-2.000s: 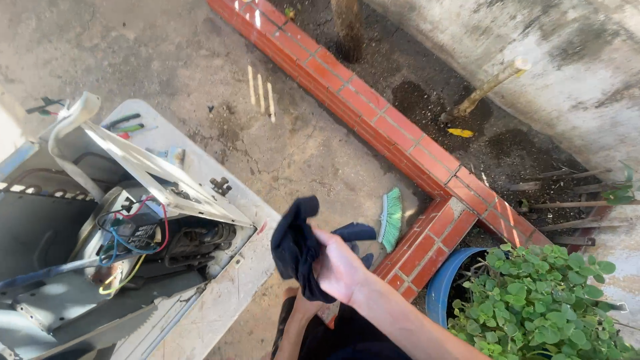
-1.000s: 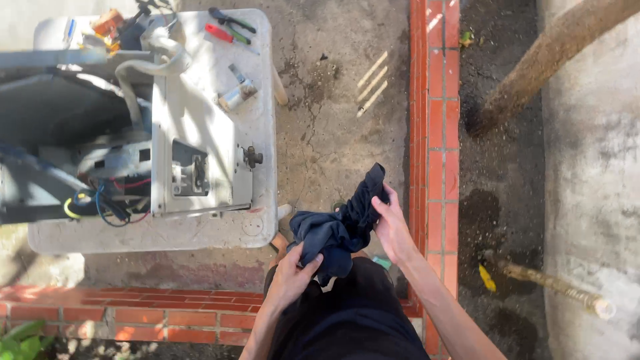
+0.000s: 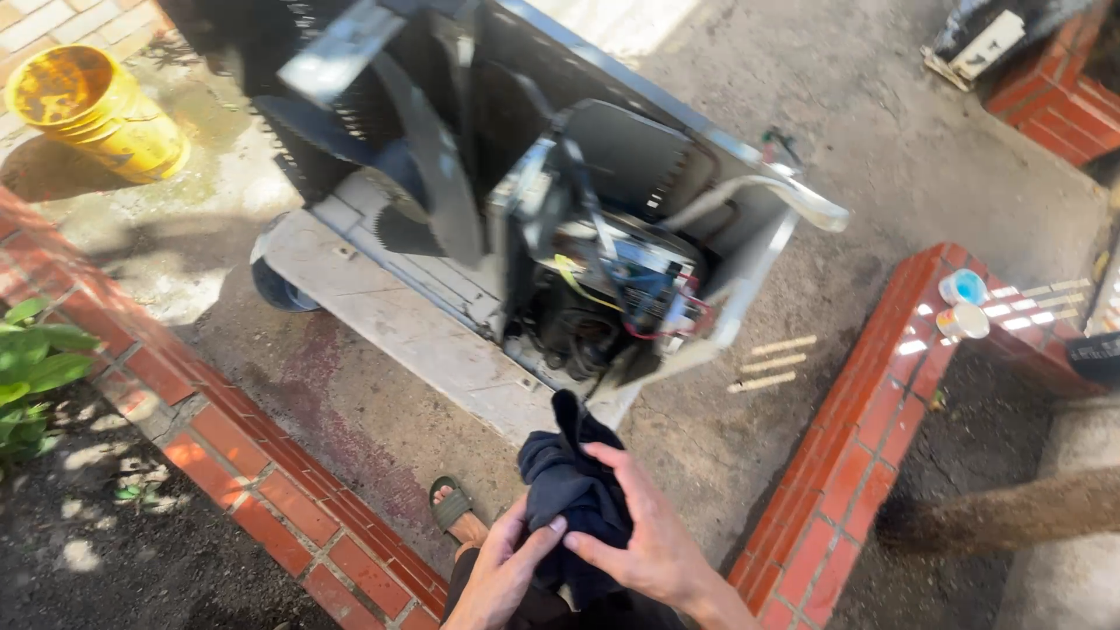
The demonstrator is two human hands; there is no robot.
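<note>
A bunched dark cloth (image 3: 577, 507) is held between both hands, near the bottom middle of the view. My left hand (image 3: 512, 560) grips its lower left side, thumb on top. My right hand (image 3: 643, 534) holds its right side, with the thumb and a finger pressed on the folds. Just beyond the cloth stands an opened air conditioner outdoor unit (image 3: 516, 324) on a pale table (image 3: 385, 315). Its fan blades (image 3: 429, 166) show at the left, and wiring with a circuit board (image 3: 647, 271) shows at the right.
Low red brick borders run along the left (image 3: 262, 472) and right (image 3: 840, 472). Two small open containers, one with blue inside (image 3: 962, 287) and one whitish (image 3: 962, 322), sit on the right border. A yellow bucket (image 3: 131, 122) stands at the upper left. A tree trunk (image 3: 1006, 516) juts in at the lower right.
The view has swung toward the opened unit. Two seconds ago one hand visibly held up the cloth; now both hands hold it, more tightly bunched than one second ago.
</note>
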